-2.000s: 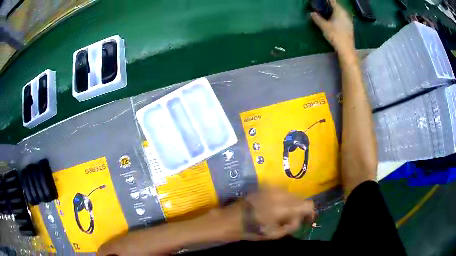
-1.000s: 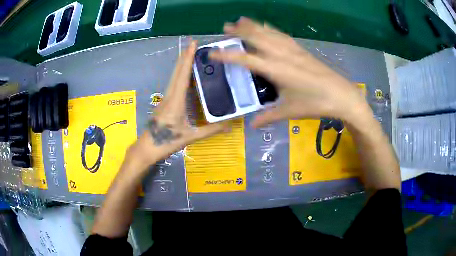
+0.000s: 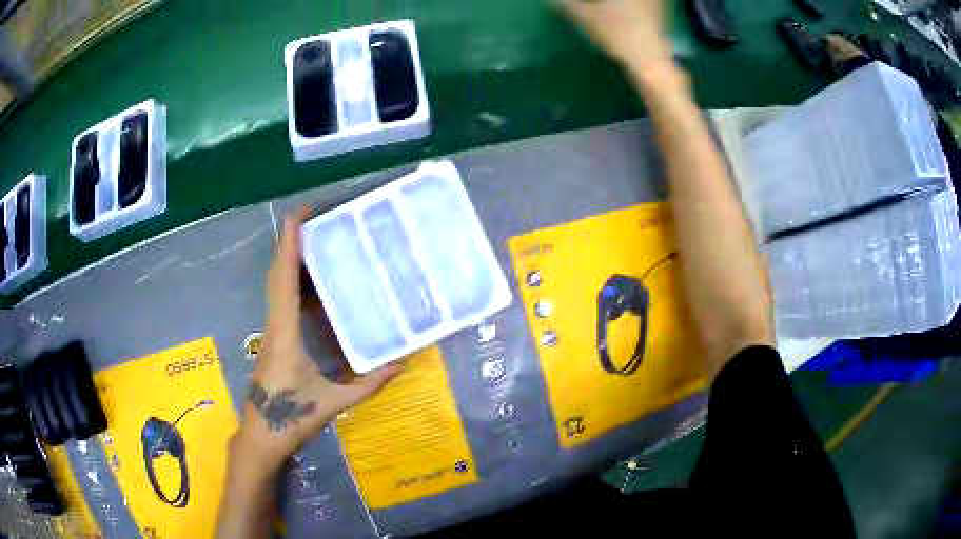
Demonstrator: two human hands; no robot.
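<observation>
An empty white insert tray (image 3: 406,263) with three long compartments sits tilted on the film-covered printed cardboard (image 3: 590,190). My left hand (image 3: 300,368) holds the tray by its left side, thumb along the near edge. My right hand (image 3: 622,26) is stretched over the green belt, blurred and cut by the top edge; whether it holds anything cannot be told. A filled tray (image 3: 358,90) with two black units stands on the belt just beyond the empty tray.
Two more filled trays (image 3: 118,168) stand on the belt at left, one cut by the edge. Tray stacks (image 3: 854,158) stand at right. A row of black units (image 3: 65,392) lies at lower left. Black units (image 3: 711,19) and loose black parts lie on the belt at upper right.
The filled tray has gone from between my hands to the belt. An empty tray is in its place, held by my left hand. My right hand has moved away over the belt.
</observation>
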